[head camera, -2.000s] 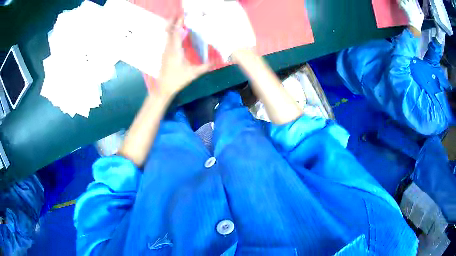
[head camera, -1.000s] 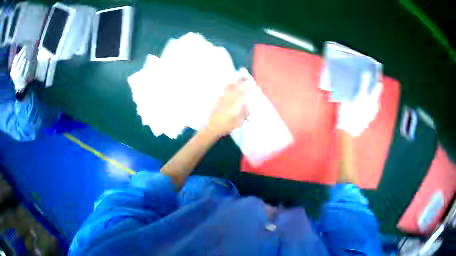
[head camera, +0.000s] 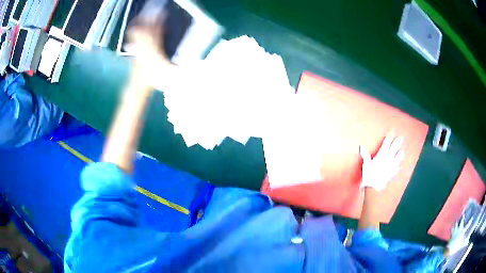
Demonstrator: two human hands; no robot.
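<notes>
My left hand [head camera: 149, 45], bare and blurred, reaches over a white-framed tray or box with a dark centre [head camera: 178, 33] at the upper left; its grip cannot be made out. My right hand [head camera: 382, 162], in a white glove, lies with spread fingers on the red-pink mat [head camera: 341, 200] and holds nothing. A fanned pile of white wraps [head camera: 224, 96] lies left of the mat. One wrap [head camera: 292, 154] lies over the mat's left part. A wrapped pale grey-blue device [head camera: 420, 33] lies on the bench beyond the mat.
More white-framed dark trays [head camera: 82, 21] stand at the upper left. A small white device with a dark window [head camera: 442, 137] lies right of the mat. A neighbour's blue sleeve [head camera: 24, 114] is at the left. Another gloved hand [head camera: 459, 234] is at the lower right, near a second red mat [head camera: 459, 200].
My left hand has moved from the wraps to the tray at the upper left. My right hand has let go of the grey-blue device, which now lies beyond the mat, and rests on the mat.
</notes>
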